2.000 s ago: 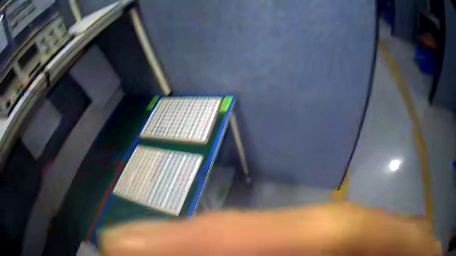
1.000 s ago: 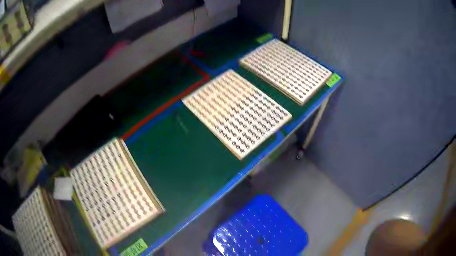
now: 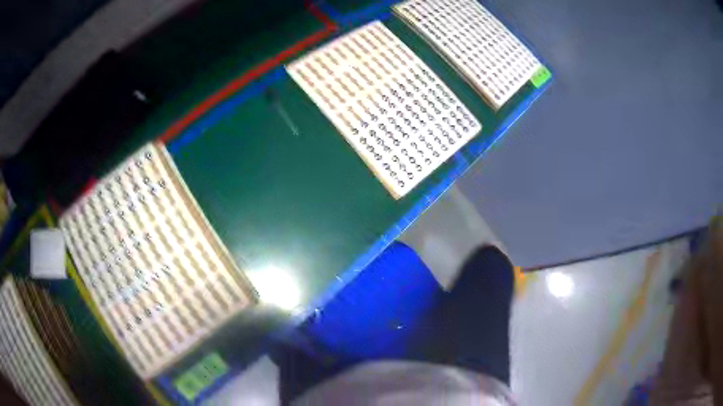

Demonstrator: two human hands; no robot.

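A white tray board lies at the middle back of the bench, tan slots on its left part and dark parts on its right. A second board lies at the left, with dark parts mostly on its left side. A third board, full of rows, lies at the top right. My right hand or arm seems to be a blurred brown shape cut off by the right edge; its fingers cannot be made out. My left hand is not in view.
The green bench has blue, red and yellow tape. Stacked boards and a small white block are at the left. A blue stool and the wearer's dark legs are below the front edge. A grey-blue partition stands right.
The view has swung down and left from the partition to the bench. The boards appear to lie in the same places. The wearer's legs now show over the stool.
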